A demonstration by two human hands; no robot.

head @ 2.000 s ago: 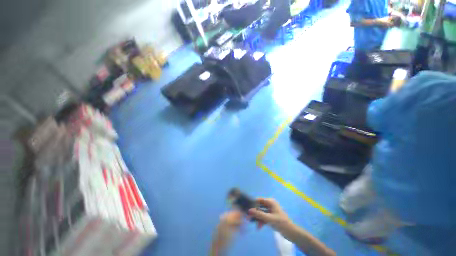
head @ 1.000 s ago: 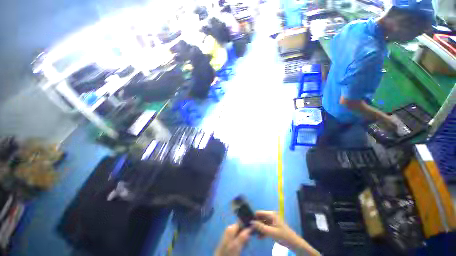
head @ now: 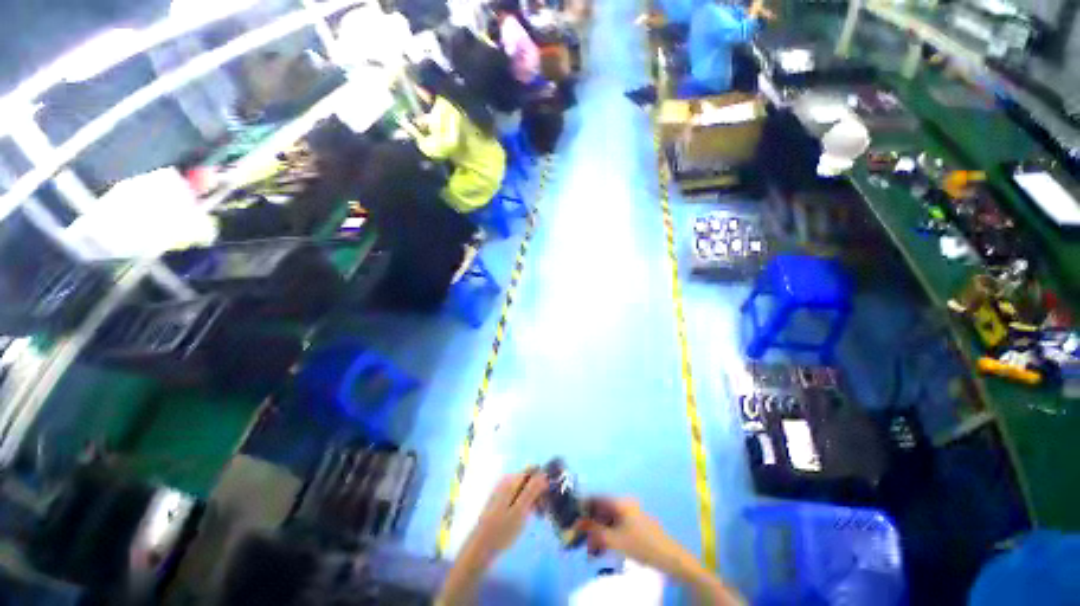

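Observation:
A small dark phone-like unit [head: 560, 502] is held over the blue floor at the bottom centre. It is blurred, and its details cannot be told. My left hand [head: 512, 498] holds its left side near the upper end. My right hand [head: 615, 528] holds its lower right end with the fingers closed on it. The unit is tilted, its top leaning to the left. Parts of it are hidden by the fingers.
A blue aisle [head: 592, 296] runs ahead between yellow-marked lines. Blue stools [head: 799, 302], black trays [head: 805, 444] and a cardboard box [head: 714, 136] stand at right, beside a green bench [head: 912, 225]. Seated people, one in yellow [head: 471, 160], and benches line the left.
The view has moved into the aisle between benches; the person in blue and the stacked black trays seen close before have passed out of view. Both hands still hold the unit, and my left hand is higher.

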